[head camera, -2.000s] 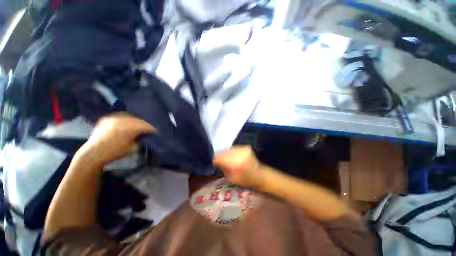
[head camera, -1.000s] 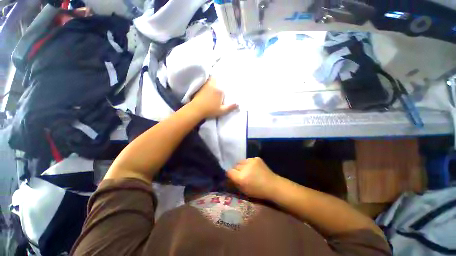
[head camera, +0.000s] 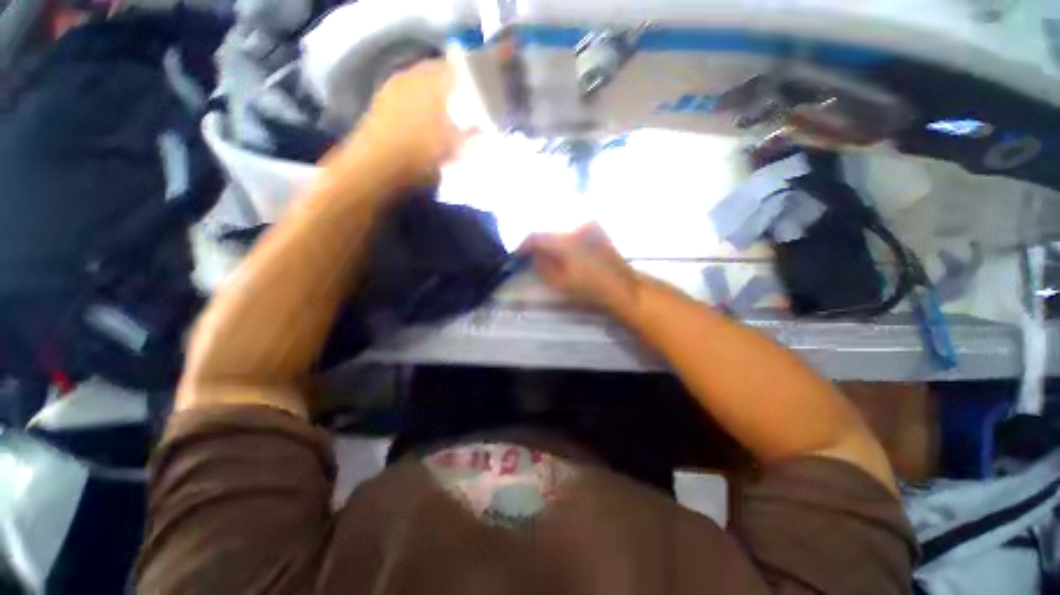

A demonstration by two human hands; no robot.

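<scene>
A dark navy garment piece (head camera: 436, 262) lies bunched on the machine table, left of the glare. My right hand (head camera: 581, 265) is closed on its right edge, just in front of the bright lamp area. My left hand (head camera: 415, 110) is raised farther back, near the left end of the white sewing machine (head camera: 721, 72); it is blurred, and I cannot tell whether it holds the pale fabric (head camera: 262, 174) beside it. The needle and presser foot are lost in the glare.
A heap of dark garments (head camera: 87, 198) stands at the left. On the table's right lie pale labels (head camera: 773, 207), a black flat item with a cord (head camera: 825, 262) and a slim blue tool (head camera: 935, 331). Striped pale garments (head camera: 988, 529) lie at lower right.
Both hands have moved away from my body, the left up toward the machine's left end, the right onto the table. The navy piece has moved up from the front edge onto the table.
</scene>
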